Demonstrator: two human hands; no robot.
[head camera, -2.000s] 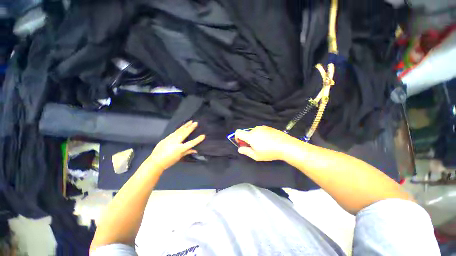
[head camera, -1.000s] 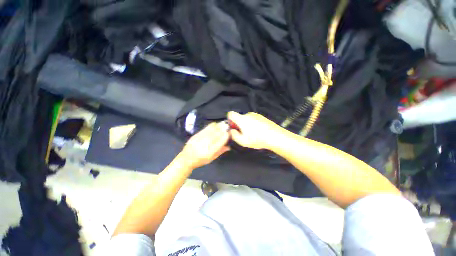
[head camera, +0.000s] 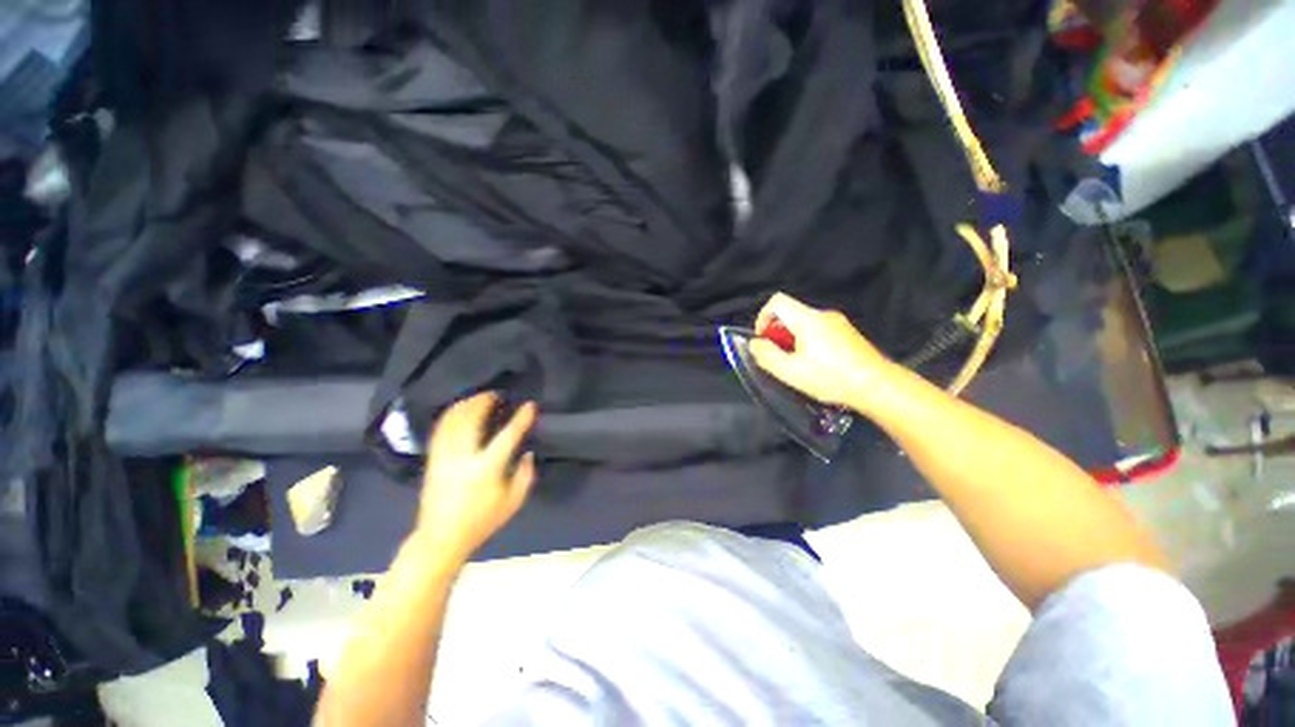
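Note:
A black garment (head camera: 597, 341) lies over and around a long grey padded bar (head camera: 242, 415). A white label (head camera: 399, 428) shows at its left opening. My right hand (head camera: 817, 355) holds the steam iron (head camera: 774, 391) by its grip with the red spot. The iron's pointed metal plate edge shows, angled over the garment; whether it touches the cloth I cannot tell. My left hand (head camera: 479, 469) is at the garment's near left edge, fingers bent on or just over the cloth; the fingertips are partly hidden against it.
A heap of black garments (head camera: 426, 156) covers the back. The tan steam hose (head camera: 949, 93) hangs at the right. A beige block (head camera: 314, 500) lies on the dark table pad (head camera: 597, 518) at left. A red-edged piece (head camera: 1145, 466) is at the right table end. Black scraps lie on the floor.
My hands were close together at the garment's front. The right has moved right with the iron, whose plate now shows. The left has moved left to the garment's edge near the label.

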